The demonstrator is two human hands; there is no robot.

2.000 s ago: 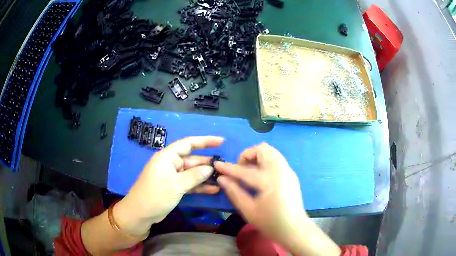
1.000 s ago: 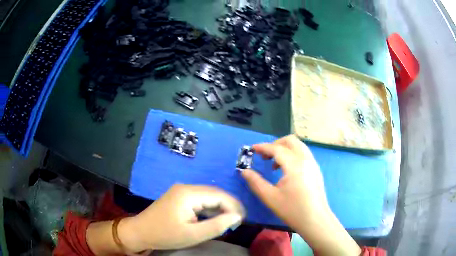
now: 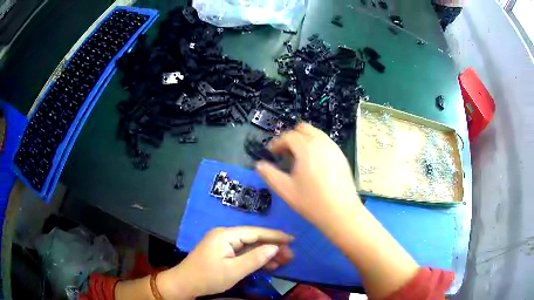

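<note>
My right hand [image 3: 310,170] reaches over the blue sheet's far edge to loose black housings [image 3: 257,146]. Its thumb and fingers are spread around dark parts there; blur hides whether it grips one. My left hand [image 3: 234,255] is low over the near edge of the blue sheet [image 3: 328,240], palm turned inward and fingers loosely curled. No part shows in it, but its palm is hidden. Several black units [image 3: 240,194] stand side by side in a short row at the sheet's far left, some with shiny glints.
A large heap of black parts [image 3: 205,94] lies beyond the sheet, with a smaller heap [image 3: 328,76] to its right. A tan parts tray [image 3: 410,198] is at right, a red object [image 3: 477,102] beyond it. A filled blue sheet [image 3: 76,105] is at left. A clear bag [image 3: 252,12] is at the far side.
The unit my right hand held on the sheet has left its fingertips, and the row is one unit longer. My right hand has moved away from me to the loose parts. The view has shifted.
</note>
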